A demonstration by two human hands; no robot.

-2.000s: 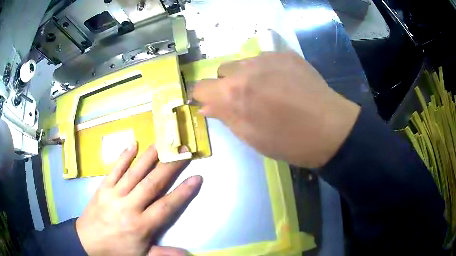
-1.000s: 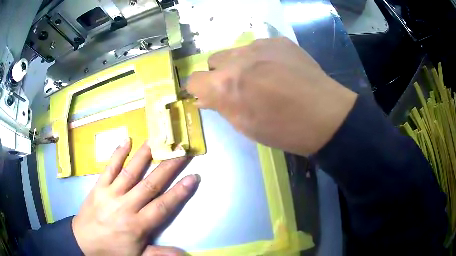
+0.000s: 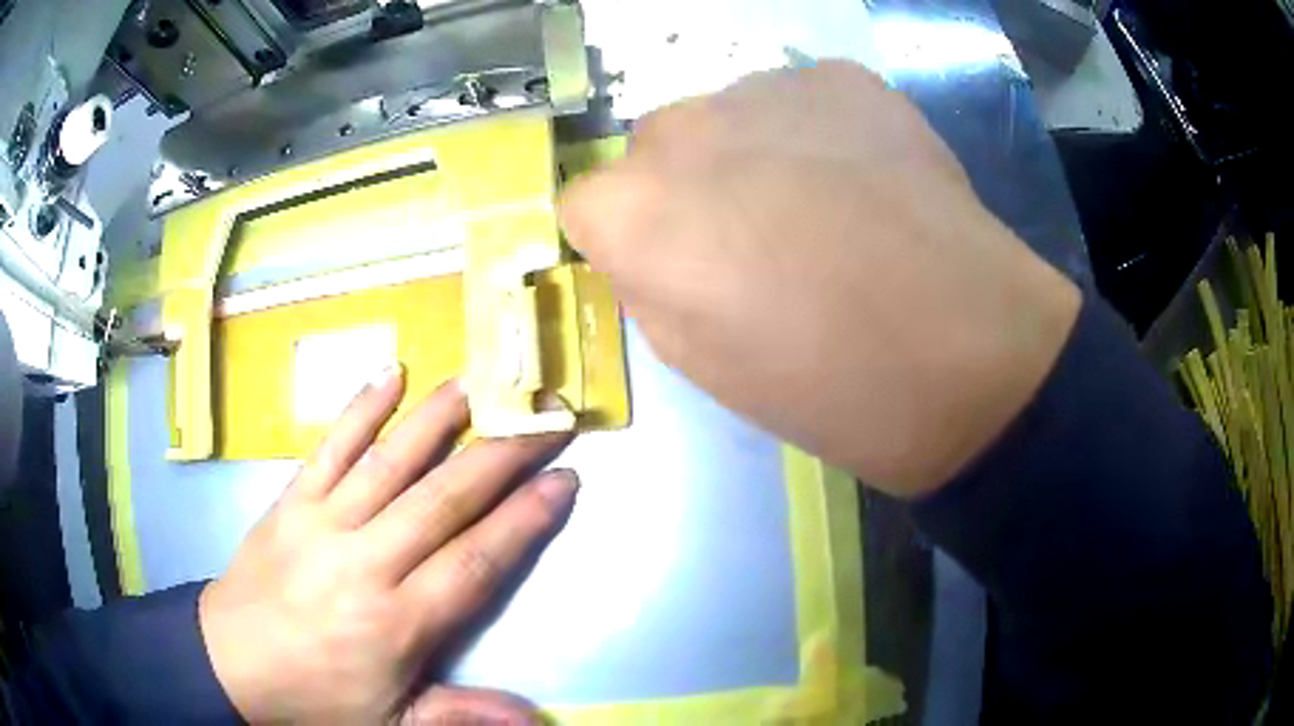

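Note:
The yellow jig (image 3: 508,234) lies flat on the pale board (image 3: 681,567), with a slot near its top, a white rectangle in its lower part and a small raised fitting at its right. My left hand (image 3: 355,567) lies palm down, fingers apart, with its fingertips on the jig's lower edge. My right hand (image 3: 823,270) is curled at the jig's upper right edge, slightly blurred. Its back hides its fingertips, and whether it holds anything cannot be seen.
Yellow tape (image 3: 827,596) borders the board. The white sewing head (image 3: 50,227) stands at the left, and a metal clamp bracket (image 3: 341,121) runs behind the jig. A bundle of narrow yellow strips (image 3: 1249,411) is at the far right.
The view has shifted. My right hand has turned, so its fingertips and the small dark tip seen there earlier are hidden. My left hand stays spread at the jig's lower edge.

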